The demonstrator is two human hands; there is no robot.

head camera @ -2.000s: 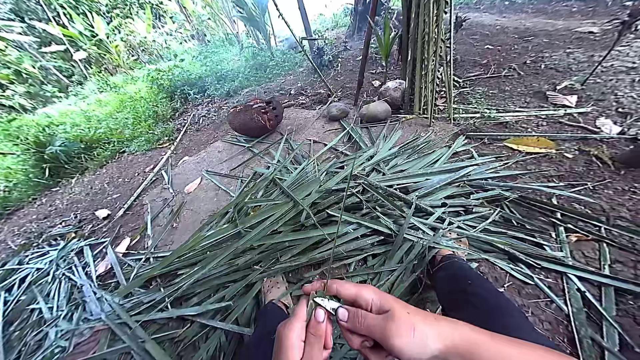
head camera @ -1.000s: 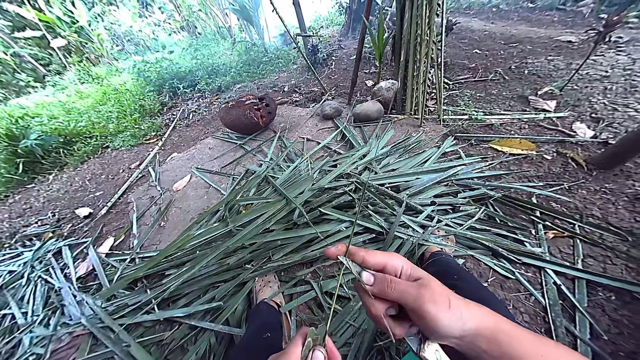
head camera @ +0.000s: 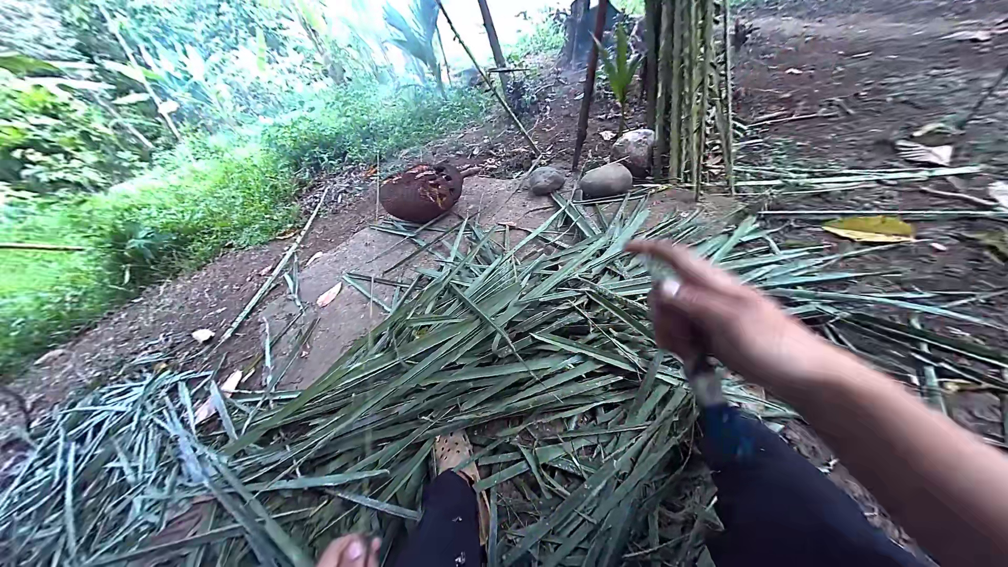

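Observation:
My right hand point(head camera: 713, 307) is raised at the right of the view, blurred by motion, above the heap of cut green leaf strips point(head camera: 504, 339). Its index finger points out to the left and the other fingers are curled around something, of which a pale, bluish part shows below the palm; it may be a knife, but the blur hides its kind. Only the fingertips of my left hand point(head camera: 350, 551) show at the bottom edge, left of my knee. A faint thin strand seems to rise above them. Whether the left fingers grip it cannot be told.
A rusty brown round vessel with holes point(head camera: 421, 193) lies on the ground slab beyond the leaves. Near it are several stones point(head camera: 606, 180) and a bundle of upright green stalks point(head camera: 689, 94). A yellow leaf point(head camera: 869, 229) lies at the right. Both my legs reach into the leaf strips.
My hands, close together two seconds ago over a small leaf piece, have moved apart. The right hand has risen to the right; the left has dropped toward the bottom edge.

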